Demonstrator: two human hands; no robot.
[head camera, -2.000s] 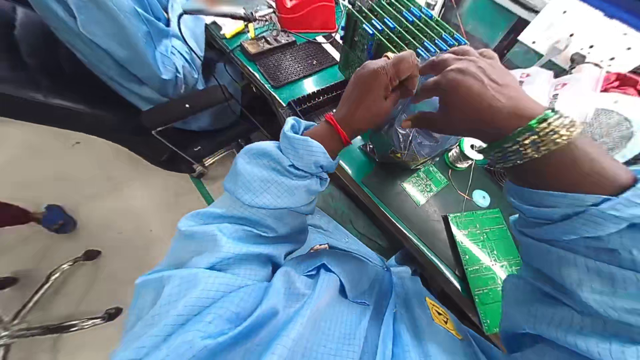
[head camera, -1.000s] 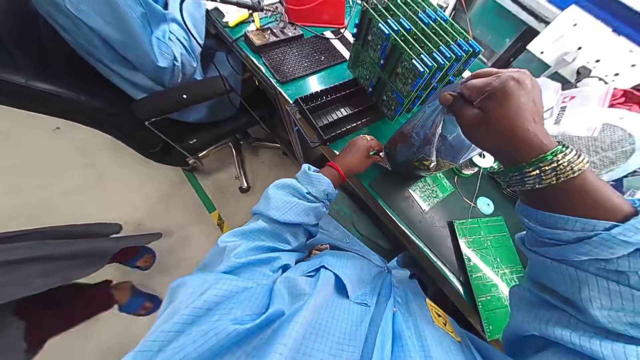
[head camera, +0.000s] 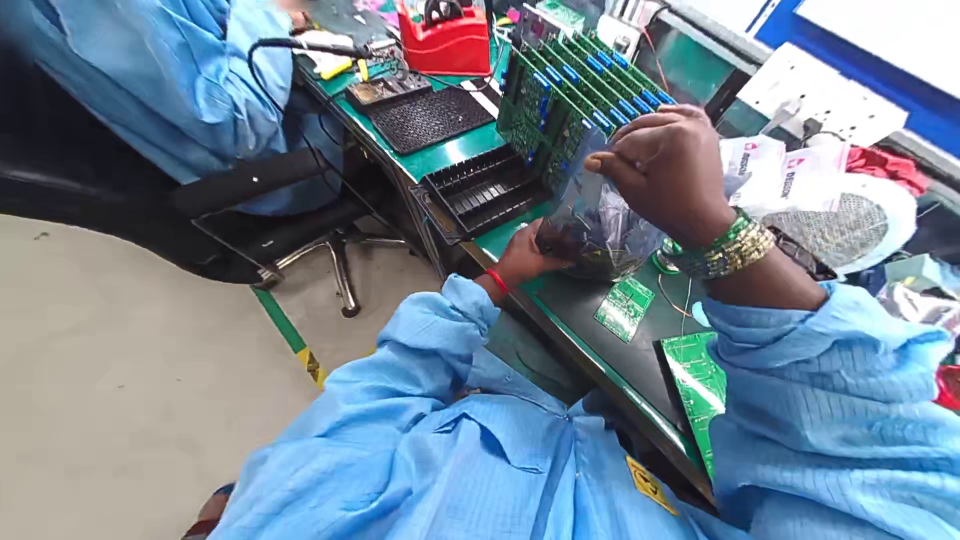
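Observation:
My right hand (head camera: 664, 176) grips the top of a clear plastic bag (head camera: 600, 217) and holds it up above the bench. Dark small parts with thin leads show inside the bag. At the bag's lower left side is my left hand (head camera: 525, 259), its fingers against the plastic and partly hidden. A small green circuit board (head camera: 625, 309) lies on the black mat (head camera: 581, 304) just below the bag. Nearer to me a larger green circuit board (head camera: 697, 382) lies partly under my right sleeve. A solder wire spool (head camera: 666, 259) is partly hidden behind the bag and my right wrist.
Upright green circuit boards (head camera: 570, 90) stand behind the bag, beside a black slotted rack (head camera: 487, 191). Further left are a black ridged mat (head camera: 431, 118) and a red holder (head camera: 446, 37). A co-worker in a blue coat (head camera: 225, 97) sits on a black chair (head camera: 255, 180) at the left.
My left hand has moved from the bench edge beside the bag to the bag's lower side. My right hand keeps its hold on the bag's top. The people's feet on the floor have mostly left view.

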